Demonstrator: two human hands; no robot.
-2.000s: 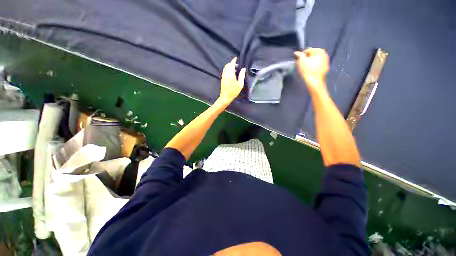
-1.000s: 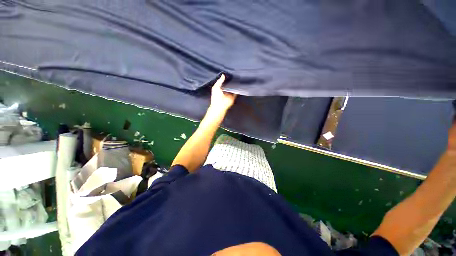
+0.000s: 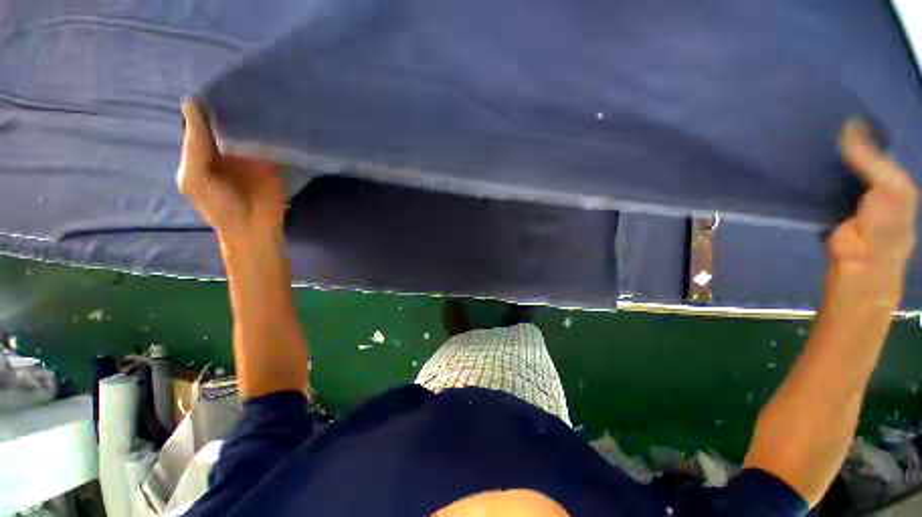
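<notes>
A navy fabric ply [image 3: 526,111] is held up by its near edge, stretched between my two hands over the table. My left hand [image 3: 231,182] grips the edge at the left, thumb up. My right hand [image 3: 874,207] grips the edge near its corner at the right. The pale fabric edge [image 3: 455,186] runs nearly straight between them. Under it lies the flat stack of plies [image 3: 435,242], with a crosswise ply end [image 3: 618,257]. A brown weight bar [image 3: 701,265] with a pale diamond patch lies right of it, its far part hidden under the raised ply.
The pale table edge [image 3: 748,311] runs beside the green floor [image 3: 374,353]. Rolls and white wrapped bundles [image 3: 45,444] stand at the lower left. Scraps [image 3: 708,470] lie on the floor at the lower right. Rippled fabric [image 3: 91,151] lies at the left.
The fabric was bunched between my hands, then spread rightward over the bar. My left hand has moved left along the edge and the edge is now raised. My right hand is fully in view again.
</notes>
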